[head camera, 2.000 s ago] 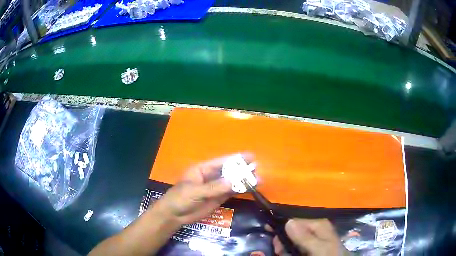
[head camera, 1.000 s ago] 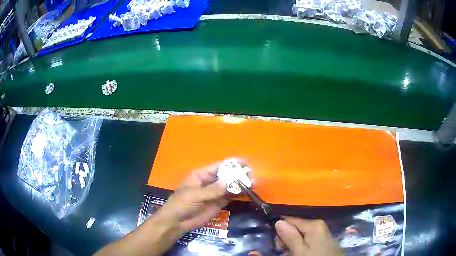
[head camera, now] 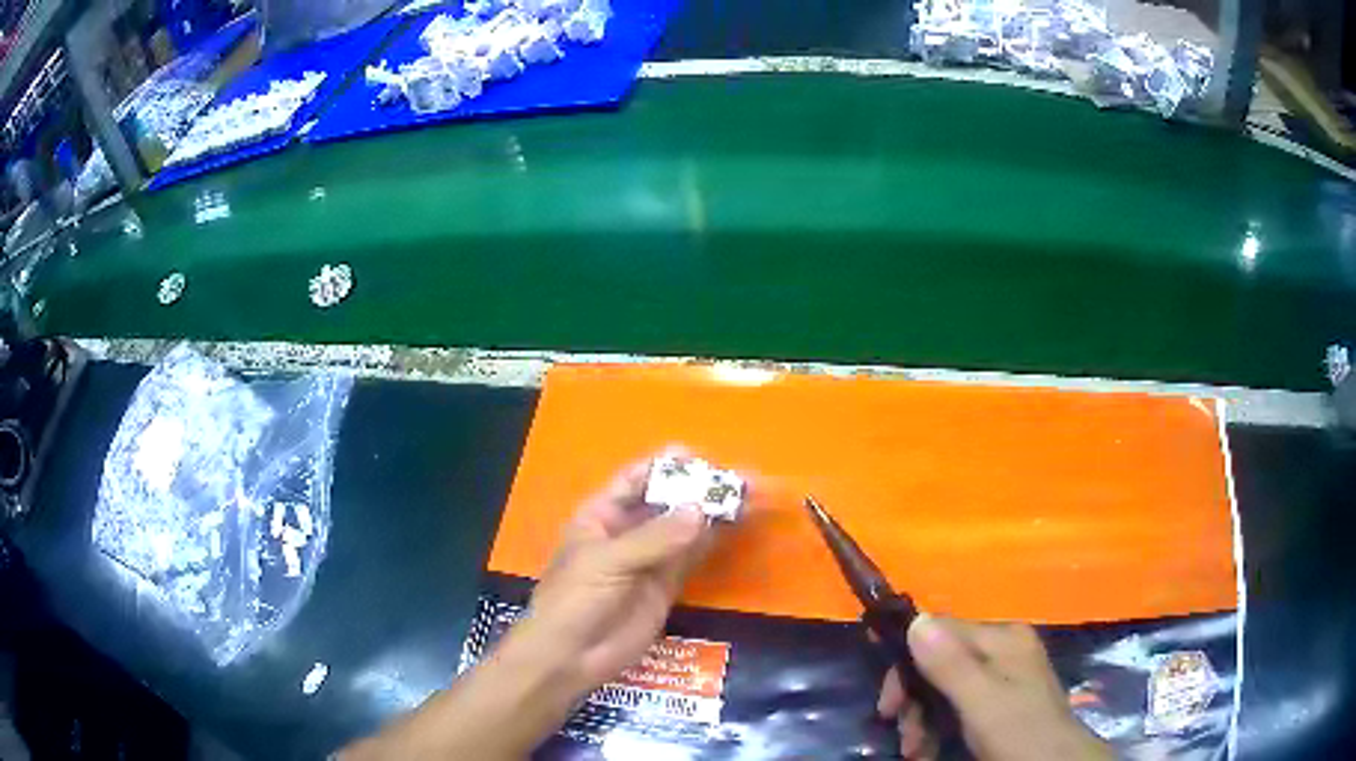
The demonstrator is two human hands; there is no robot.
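Observation:
My left hand holds a white plastic unit over the orange part of the work mat. The unit is turned so a squarish side shows, with small dark or metal-coloured spots on it. My right hand grips dark long-nose pliers near the mat's black part. The pliers' tip points up and left, to the right of the unit and apart from it. Whether the jaws are closed cannot be told for sure.
Two white units lie on the green conveyor belt. A clear bag of small parts lies on the left, with a loose white piece below it. Across the belt are blue trays with white parts, and another white heap.
The pliers' tip has come away from the unit to the right. The unit has turned from a roundish face to a squarish side. The scene has shifted slightly in view.

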